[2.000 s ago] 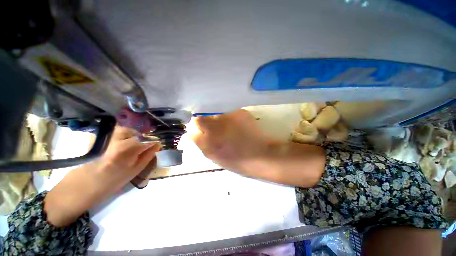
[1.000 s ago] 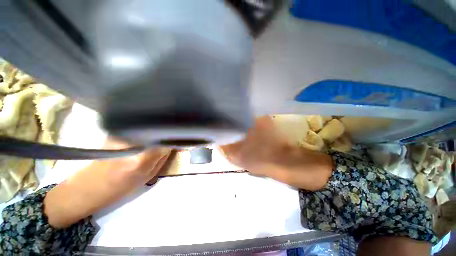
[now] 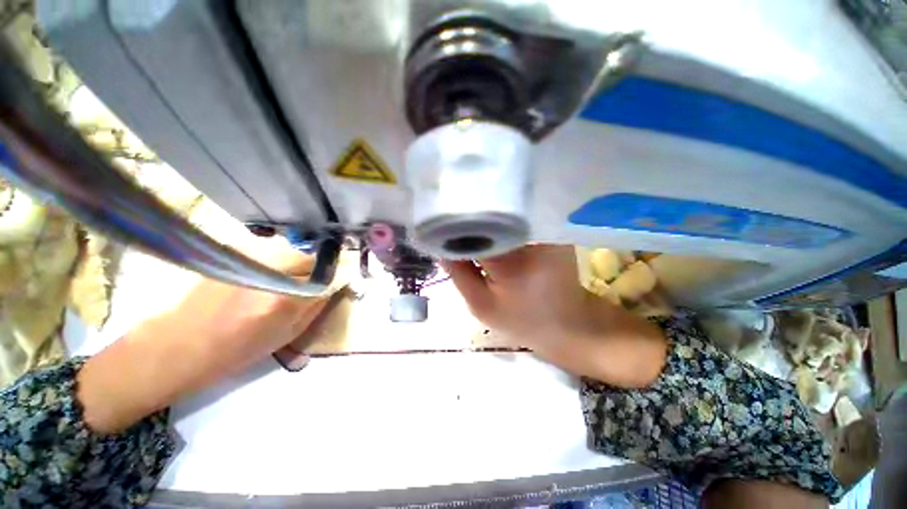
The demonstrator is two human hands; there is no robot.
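The grey round part (image 3: 409,307) by the needle stands between my hands, under the sewing machine head (image 3: 328,60). My left hand (image 3: 273,308) lies on the bed left of it, fingers bent toward the needle and partly behind the curved guard. A dark curved tip shows below its fingers. My right hand (image 3: 522,298) is right of the needle, fingertips pointing at it and partly under the head. No fabric piece can be made out between the fingers; what they hold is hidden.
Small sewn pieces (image 3: 625,276) lie right of my right hand under the machine arm. A beige cloth heap (image 3: 45,278) is at the left. More cloth pieces (image 3: 820,353) lie at the far right. A large white knob (image 3: 467,189) juts from the head. Ruler tape (image 3: 428,494) edges the table front.
The view has shifted, so the head's front, white knob and warning sign show clearly. My right hand sits farther right of the grey round part than two seconds ago; my left hand also sits farther from it.
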